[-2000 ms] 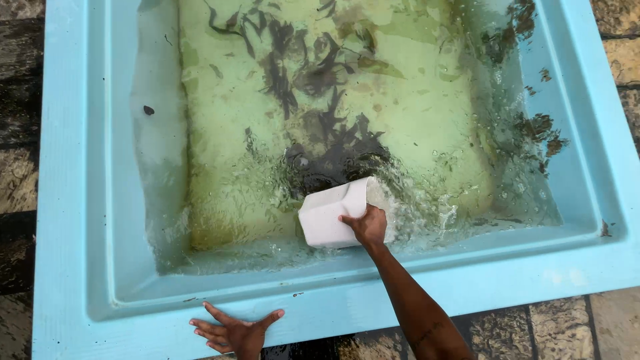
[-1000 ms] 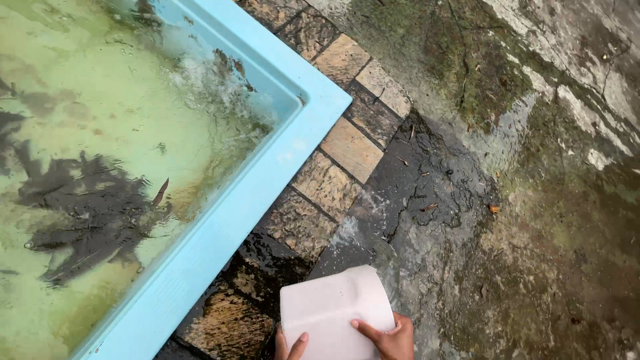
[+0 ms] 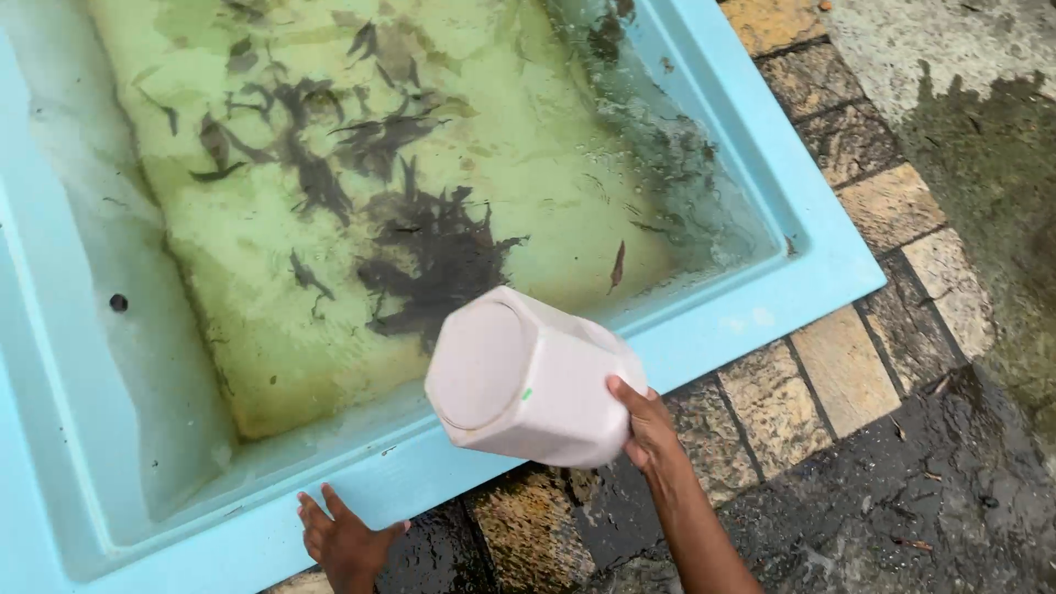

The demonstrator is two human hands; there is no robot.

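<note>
My right hand (image 3: pixel 648 421) grips the rim end of a white plastic container (image 3: pixel 536 379), its closed base tilted toward the upper left. The container hangs over the near rim of a light blue tub (image 3: pixel 742 330), and its opening is hidden from view. My left hand (image 3: pixel 346 536) rests on the near rim with fingers spread and holds nothing. Greenish water (image 3: pixel 528 198) fills the tub. A dense cluster of dark fish (image 3: pixel 437 256) lies beyond the container, with more dark fish scattered farther up.
Stone tiles (image 3: pixel 846 371) border the tub on the right and near side. Wet dark concrete (image 3: pixel 891 495) lies at the lower right, mossy ground (image 3: pixel 982 181) at the right. A brown leaf (image 3: pixel 617 266) floats near the tub's corner, and a dark round hole (image 3: pixel 119 303) marks its left wall.
One second ago both hands held the container over the paving outside the tub. Now the right hand alone holds it over the rim, and the left rests on the rim. The view has swung left.
</note>
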